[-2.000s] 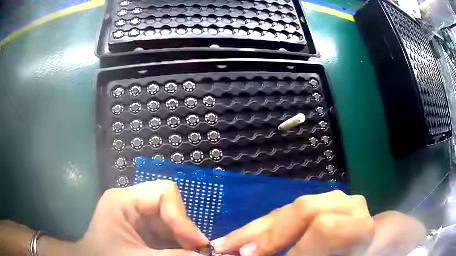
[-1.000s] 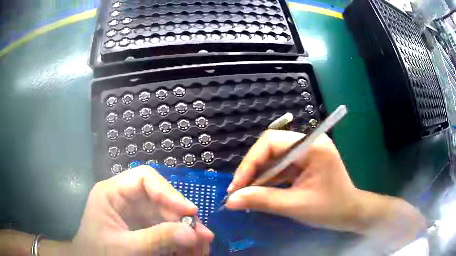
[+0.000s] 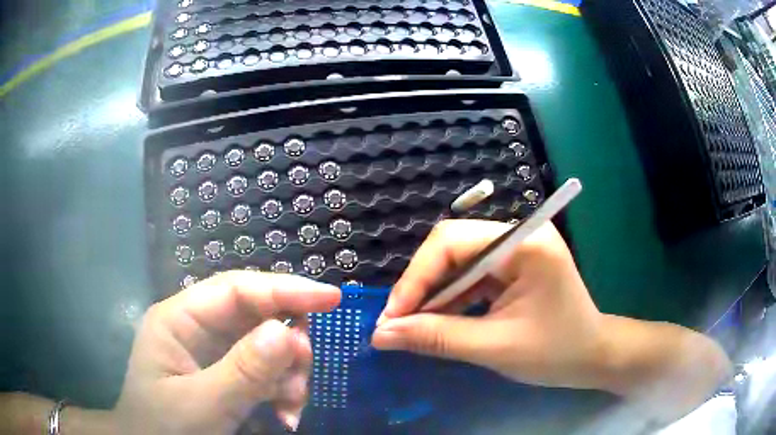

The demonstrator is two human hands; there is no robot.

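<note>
My right hand [image 3: 502,297] holds silver tweezers [image 3: 519,229] like a pen, tips down over the blue sheet [image 3: 400,374]; the tips are hidden at the fingers. Rows of tiny pale dots [image 3: 336,348] lie on the sheet between my hands. My left hand [image 3: 230,348] is at the lower left with the thumb bent under the forefinger. A small shiny edge [image 3: 288,322] shows at its thumb tip, probably the round component, mostly hidden. The black working tray [image 3: 408,106] lies behind my hands, with round components [image 3: 271,208] in its left pockets and along its right edge.
A cream-white stubby cylinder [image 3: 473,196] lies on the working tray. A second black tray [image 3: 328,83] with a few components stands directly behind. Tall stacked black trays [image 3: 681,127] stand at the right. Yellow tape [image 3: 77,49] crosses the green mat at the back left.
The hands were together two seconds ago and are now apart. The tweezers came into view in my right hand. My left hand has turned, and the component in it now barely shows.
</note>
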